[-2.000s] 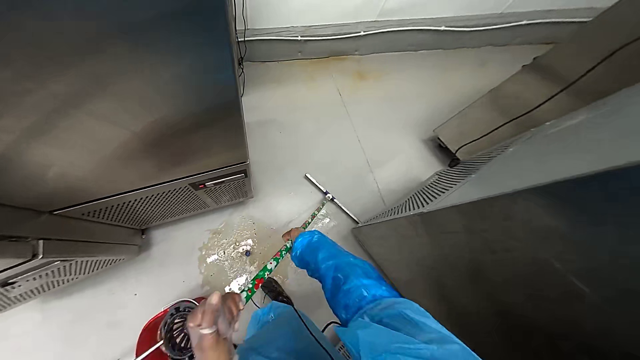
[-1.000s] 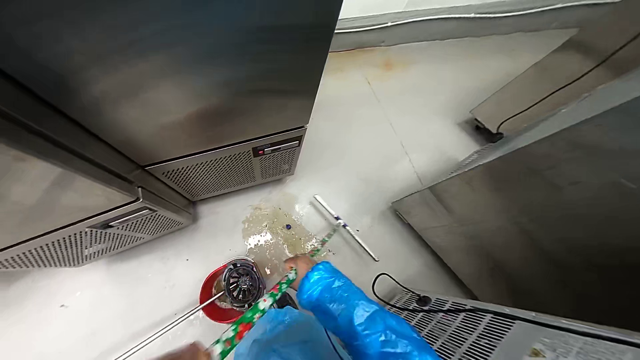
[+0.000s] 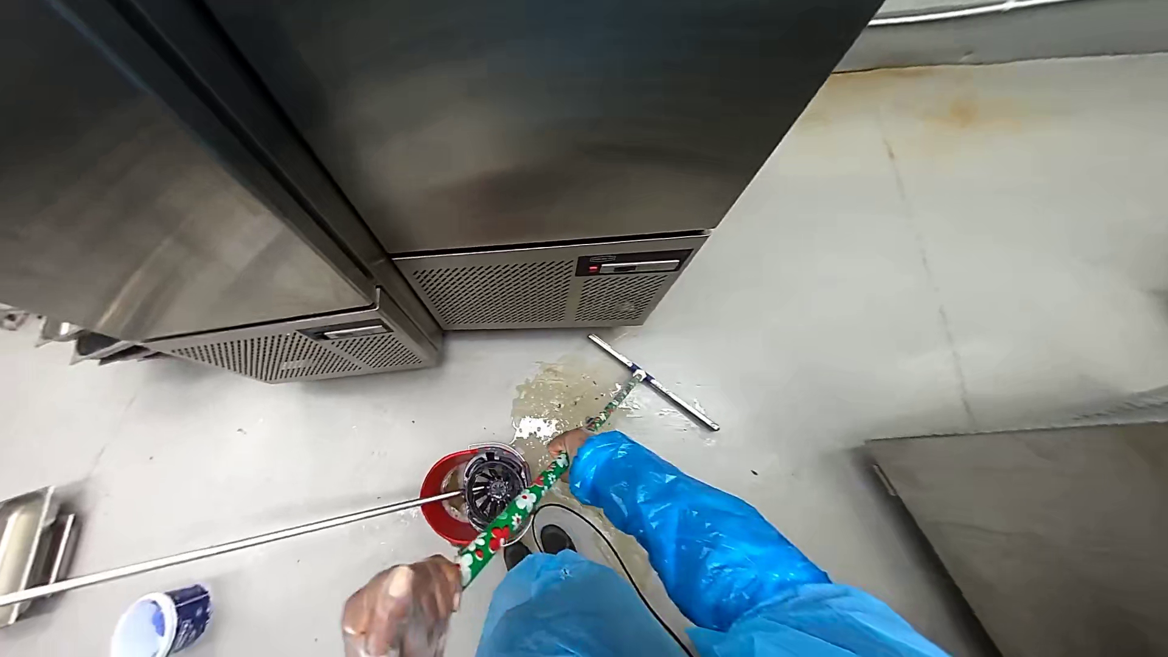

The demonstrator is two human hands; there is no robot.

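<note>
Both my hands hold the flower-patterned green handle [image 3: 517, 511] of a floor squeegee. My left hand [image 3: 401, 602] is closed around its upper end at the bottom of the view. Farther down, my right hand [image 3: 570, 443], below a blue plastic sleeve, grips the shaft. The squeegee's metal blade [image 3: 680, 401] lies on the floor, just right of a murky puddle [image 3: 561, 392]. A red bucket [image 3: 434, 497] with a dark wringer basket [image 3: 494, 486] stands left of the handle, and a long metal pole [image 3: 246, 545] rests in it.
Stainless steel cabinets [image 3: 547, 119] with vented bases stand beyond the puddle. Another steel unit [image 3: 1040, 511] is at right. A white and blue tub [image 3: 162, 622] and a metal tray [image 3: 27, 547] are at lower left. A dark cable [image 3: 639, 589] runs by my feet.
The view has swung left, bringing the tub and tray into sight. The blade has come nearer the vented cabinet base. Both hands keep hold of the handle.
</note>
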